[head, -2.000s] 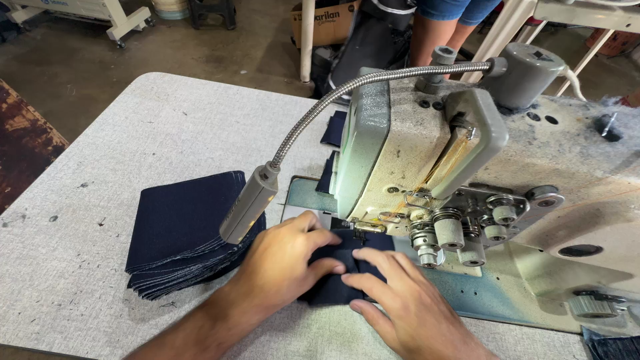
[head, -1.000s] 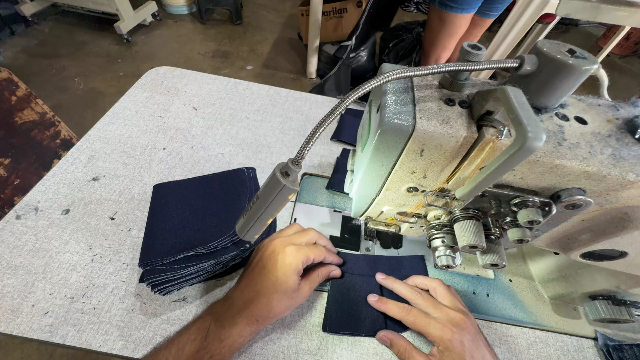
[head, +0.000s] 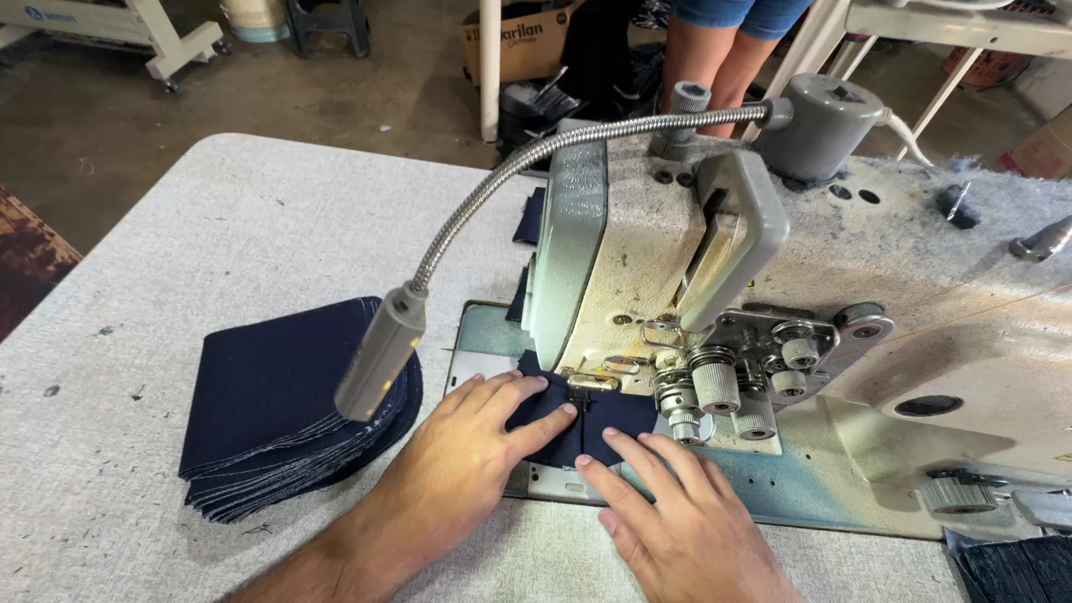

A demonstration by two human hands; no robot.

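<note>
Dark navy fabric pieces (head: 620, 427) lie flat on the bed of an industrial sewing machine (head: 636, 251), partly beneath its presser foot (head: 582, 394). A seam or edge runs down the middle of them. My left hand (head: 469, 444) rests on the left part, index fingertip close to the foot. On the right part and its lower edge are the fingertips of my right hand (head: 670, 502), spread and pressing lightly. Neither hand's fingers close around the cloth. A stack of navy fabric pieces (head: 268, 394) with frayed pale edges sits on the table left of my left hand.
A lamp on a flexible metal neck (head: 494, 180) arches over the stack and table (head: 276, 218). More navy pieces (head: 529, 219) lie behind the machine head. Dark denim (head: 1013, 569) is at the lower right. Beyond the table a person's legs (head: 712, 63) stand near a cardboard box (head: 523, 42).
The fabric that lay in front of the presser foot one second ago is now partly beneath it. Both hands have moved toward the foot with it.
</note>
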